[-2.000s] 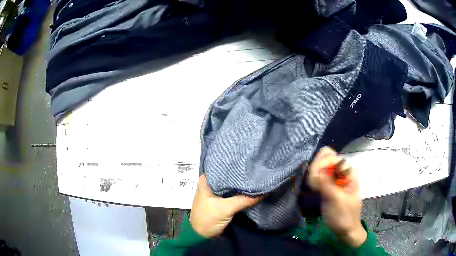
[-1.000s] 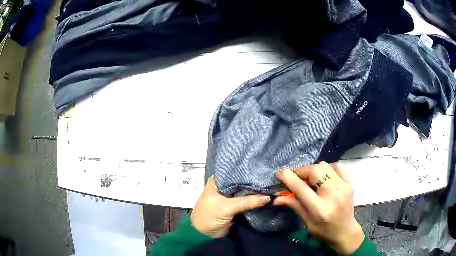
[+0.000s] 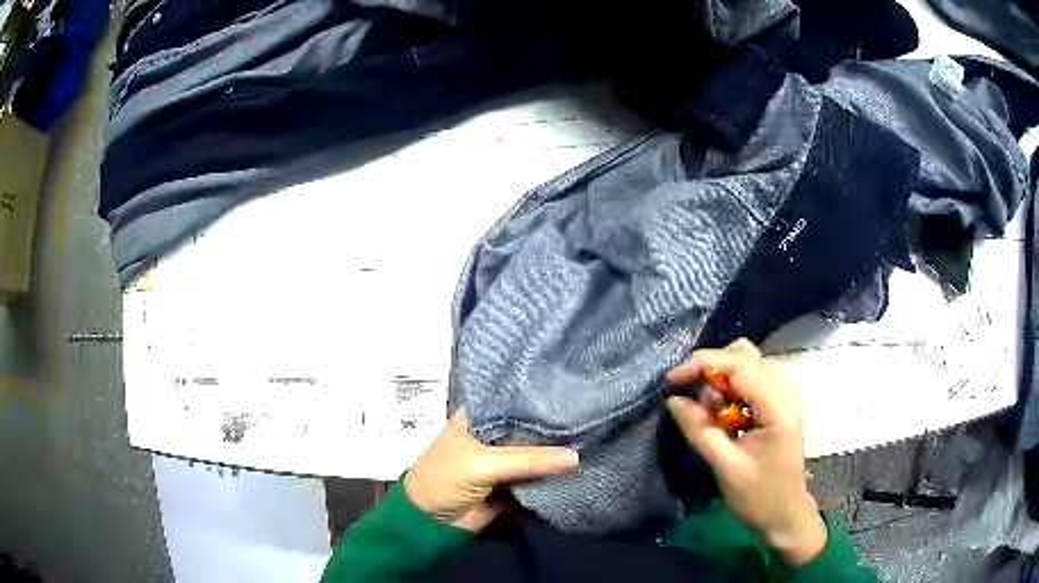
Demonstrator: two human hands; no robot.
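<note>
A garment [image 3: 570, 308], grey inside and navy-black outside, lies on the white table with its near end over the front edge. My left hand [image 3: 473, 469] grips its near edge, thumb on top along the raised seam [image 3: 570, 430]. My right hand [image 3: 746, 433] holds orange-handled thread snips [image 3: 726, 404] just right of the seam; their blades cannot be made out. A dark inner panel [image 3: 815, 216] with small white lettering lies beside the grey cloth. A small white label [image 3: 947, 75] shows on the grey cloth at the upper right.
A garment pile [image 3: 273, 137] of dark and grey layers covers the back and left of the table [image 3: 285, 330]. A tan cart or box [image 3: 21, 205] stands at the far left. A white sheet [image 3: 245, 518] shows below the table's front edge.
My right hand moved away from the seam, then in beside my left thumb, and is now back to the right with the snips. My left hand has shifted slightly left along the garment's edge.
</note>
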